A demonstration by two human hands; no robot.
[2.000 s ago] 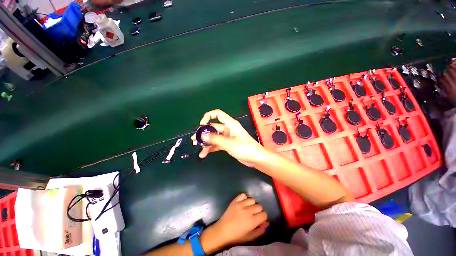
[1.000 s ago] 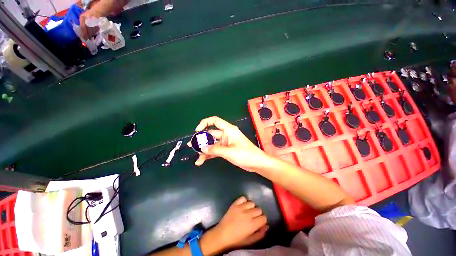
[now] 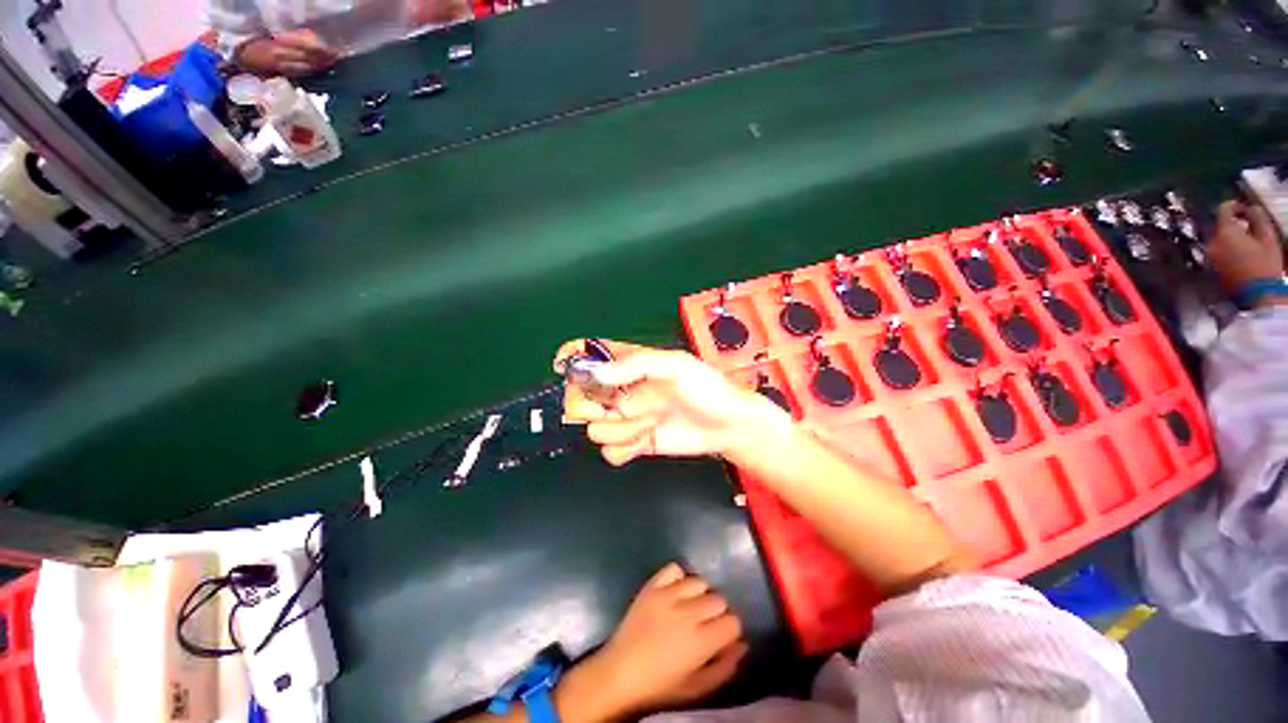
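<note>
My right hand (image 3: 657, 403) holds a small round display module (image 3: 591, 356) between thumb and fingers above the green surface, seen nearly edge-on and partly hidden by the fingers. My left hand (image 3: 681, 636), with a blue strap (image 3: 528, 688) at the wrist, rests on the green surface, fingers curled; whether they are fully closed is unclear. The red tray (image 3: 893, 439) lies to the right, partly under my right forearm, with black round modules in many pockets. White strips (image 3: 370, 486) lie left of my right hand, with small dark bits beside them.
A loose module (image 3: 317, 400) lies on the green belt (image 3: 466, 269). A white box (image 3: 290, 622) with a black cable is at lower left. Across the belt are bottles (image 3: 300, 124), modules and a person's hands. Another person's hand (image 3: 1246, 243) is at right, near silvery modules.
My right hand has turned the module from face-on to nearly edge-on. A short white strip now shows beside that hand. The loose belt module has shifted left and down in the view.
</note>
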